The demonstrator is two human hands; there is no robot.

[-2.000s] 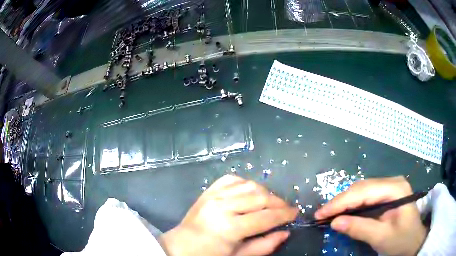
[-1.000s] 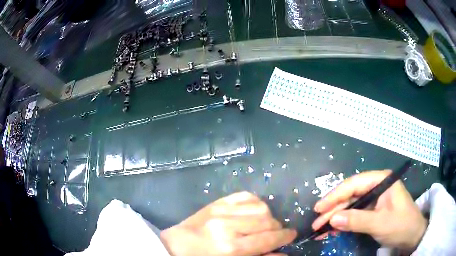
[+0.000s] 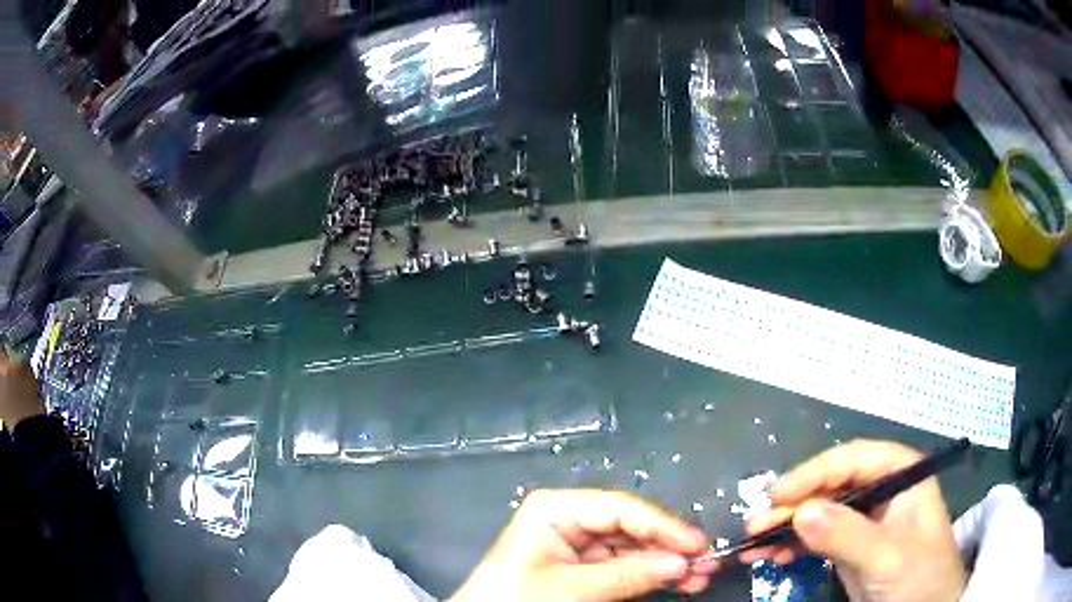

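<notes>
My right hand (image 3: 864,517) holds black tweezers (image 3: 899,480) like a pen at the lower right. The tip points left and meets the fingertips of my left hand (image 3: 588,547). My left hand pinches something tiny between thumb and fingers; its shape is mostly hidden. Small white bits (image 3: 756,492) lie heaped behind my right hand, with more scattered to the left. A shiny blue piece (image 3: 790,581) lies under my right hand. A white sticker sheet (image 3: 823,353) with rows of pale-blue marks lies beyond.
Dark metal components (image 3: 406,194) lie piled across a pale strip (image 3: 752,212). A clear blister tray (image 3: 453,412) lies left of centre. A yellow tape roll (image 3: 1030,209), white roll (image 3: 969,241) and red container (image 3: 912,59) stand far right. Black scissors (image 3: 1040,447) lie right. Another person's hand (image 3: 18,388) shows far left.
The view has tilted up, so the bench items sit lower in the picture. My left hand has turned, its thumb and fingertips now showing in a pinch at the tweezer tip.
</notes>
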